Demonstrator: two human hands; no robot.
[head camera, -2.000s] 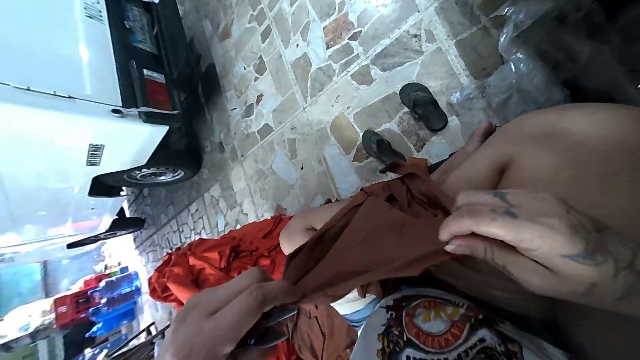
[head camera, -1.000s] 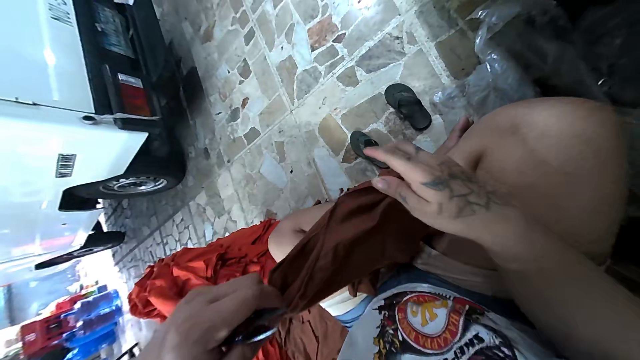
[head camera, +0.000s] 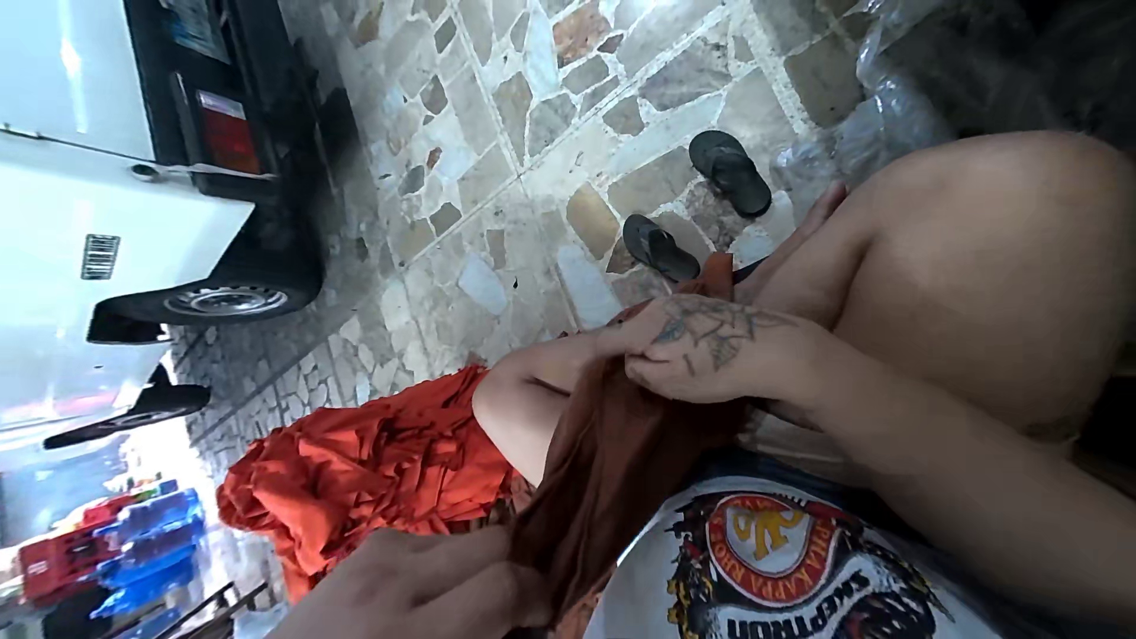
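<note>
A dark brown cloth (head camera: 603, 470) lies stretched across my lap between both hands. My left hand (head camera: 444, 577), at the bottom left, is closed on its lower end; its fingers are slightly blurred. My tattooed right hand (head camera: 692, 351) pinches the upper part near my thighs, and a reddish-brown end of cloth shows just beyond it. A heap of orange-red cloth (head camera: 373, 453) drapes over and beside my leg at left, near my left hand. Whether my left hand also holds a tool cannot be seen.
Two dark flip-flops (head camera: 732, 173) lie on the stone-paved floor (head camera: 497, 204). Clear plastic sheeting (head camera: 843, 142) is at the upper right. A white vehicle (head camera: 80, 204) stands at left, with red and blue plastic items (head camera: 151, 550) at the lower left.
My right hand has moved over the brown cloth and now grips it closer to the middle. A metal object seen at my left hand earlier is no longer visible.
</note>
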